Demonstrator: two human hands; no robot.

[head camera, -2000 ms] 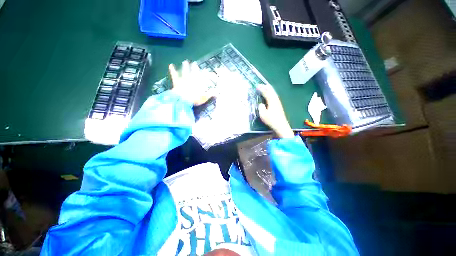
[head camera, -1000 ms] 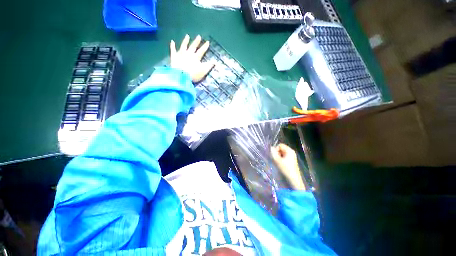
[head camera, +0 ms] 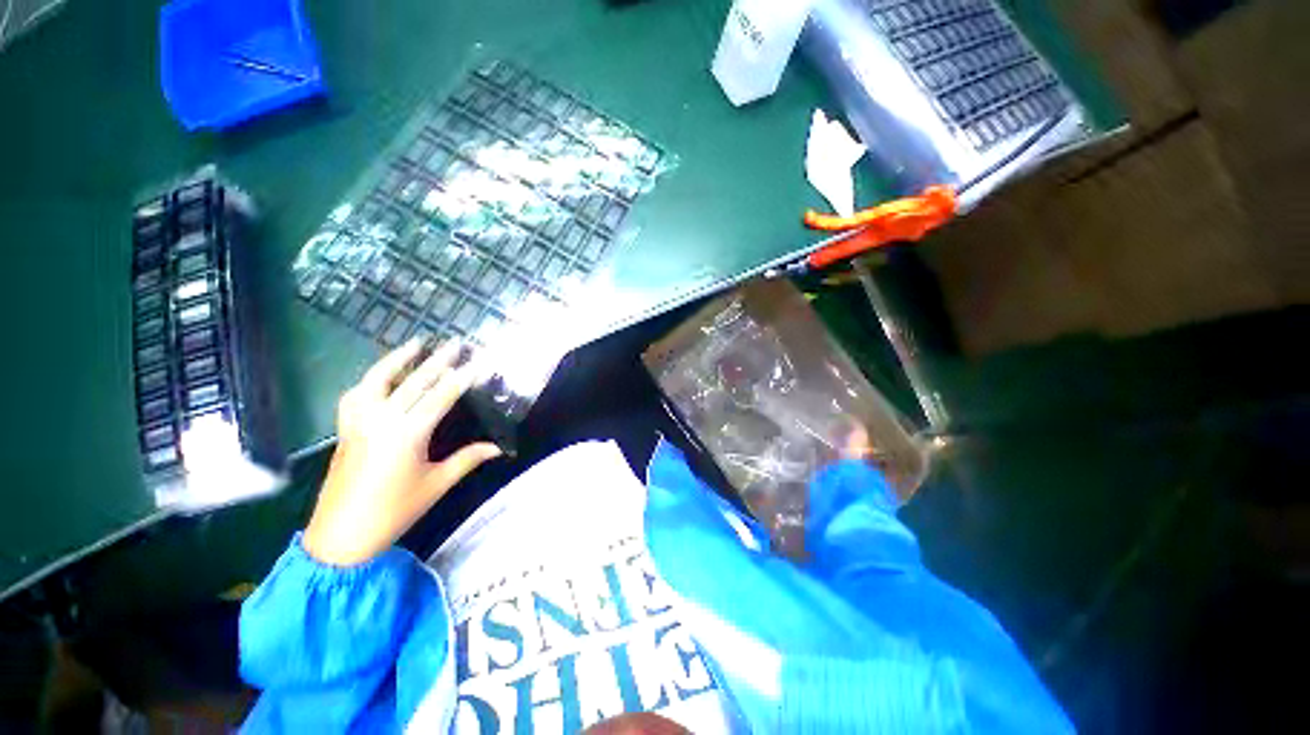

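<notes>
The part sheet, a clear sheet with a grid of small dark rectangles, lies flat and slanted on the green table, with bright glare at its near corner. My left hand is at the sheet's near-left edge, fingertips on or just over it, thumb spread; it holds nothing that shows. My right hand is down in a brown bag or box of crumpled clear film below the table edge. Only a blurred part of it shows, so its grip is hidden.
A tall strip stack stands at left. A blue tray with a thin stick is at the far left. A white bottle, white scrap, orange-handled tool and full-sheet stack are at right.
The clear film came off the sheet in my right hand, which has gone down into the brown bag or box. My left hand moved from the sheet's top to its near edge. The view has shifted.
</notes>
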